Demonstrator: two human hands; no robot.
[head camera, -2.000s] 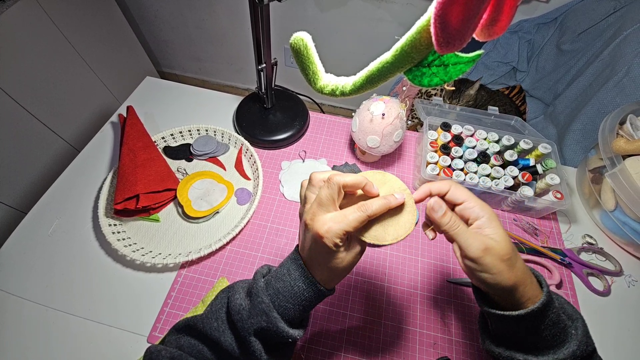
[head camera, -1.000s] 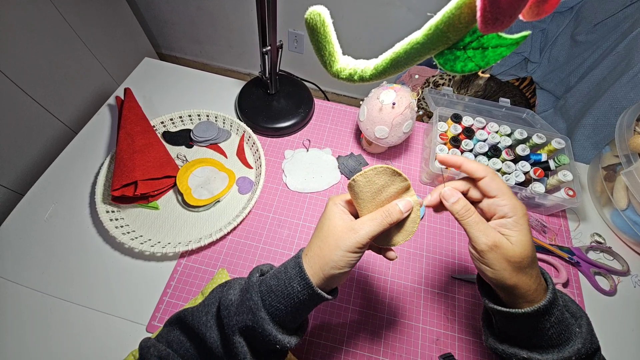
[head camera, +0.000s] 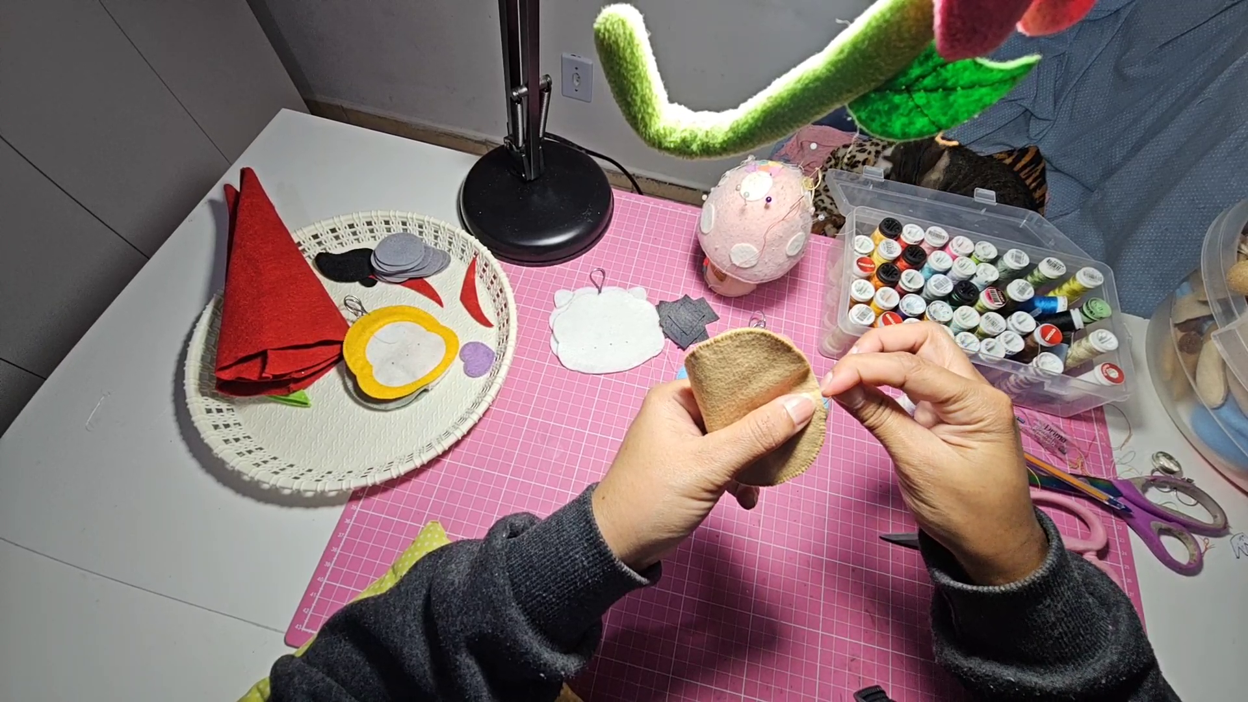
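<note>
My left hand (head camera: 682, 463) grips a round tan felt piece (head camera: 751, 380) with a stitched edge, its thumb pressed on the right part. At that right edge, the thumb and forefinger of my right hand (head camera: 926, 419) are pinched together; a needle or thread between them is too small to make out. Bits of light blue show beside the tan felt. Beyond my hands, a white felt shape (head camera: 604, 330) with a loop on top lies beside dark grey felt pieces (head camera: 687, 320). A pink mushroom pincushion (head camera: 756, 224) holds several pins.
A white woven tray (head camera: 448, 439) holds folded red felt (head camera: 268, 312) and yellow, grey, black and purple pieces. A lamp base (head camera: 536, 200) stands behind. At right are a thread box (head camera: 1072, 385), purple-handled scissors (head camera: 1170, 522) and a clear tub (head camera: 1199, 331). A green felt stem (head camera: 721, 122) hangs overhead.
My right hand, raised above the felt's edge one second ago, has come down and in to that edge. The tan felt, shown flat at first, is now bent and tilted in my left hand.
</note>
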